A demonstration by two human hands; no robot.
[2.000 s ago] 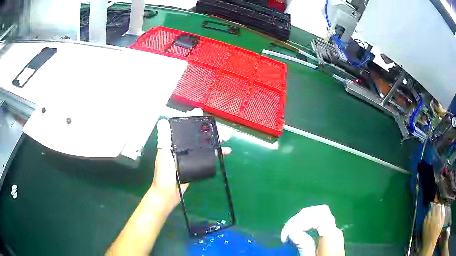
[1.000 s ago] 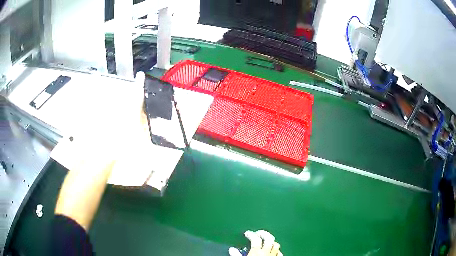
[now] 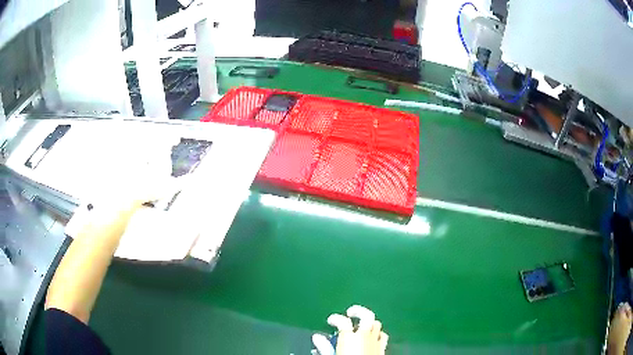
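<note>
A black phone middle frame [image 3: 189, 157] lies over the white plate [image 3: 229, 149], its dark panel at the far end. My left hand [image 3: 132, 211] is over the plate at the frame's near end. Glare washes out its fingers, so I cannot tell whether they grip the frame. My right hand [image 3: 357, 336] is low at the bottom edge, partly cut off, with white-tipped fingers apart. A small dark blue patch shows between its fingers; I cannot tell what it is.
Another phone-shaped dark piece [image 3: 48, 146] is on the plate's far left. A red perforated tray [image 3: 338, 149] holds one dark part [image 3: 280, 104]. A phone frame [image 3: 547, 281] lies on the green surface at right. Black trays [image 3: 355, 55] stand behind. A neighbour's hand [image 3: 620, 329] shows at the right edge.
My left hand carried the frame from in front of me to the white plate, where it now appears lower and flatter. A phone frame has appeared at right on the green surface.
</note>
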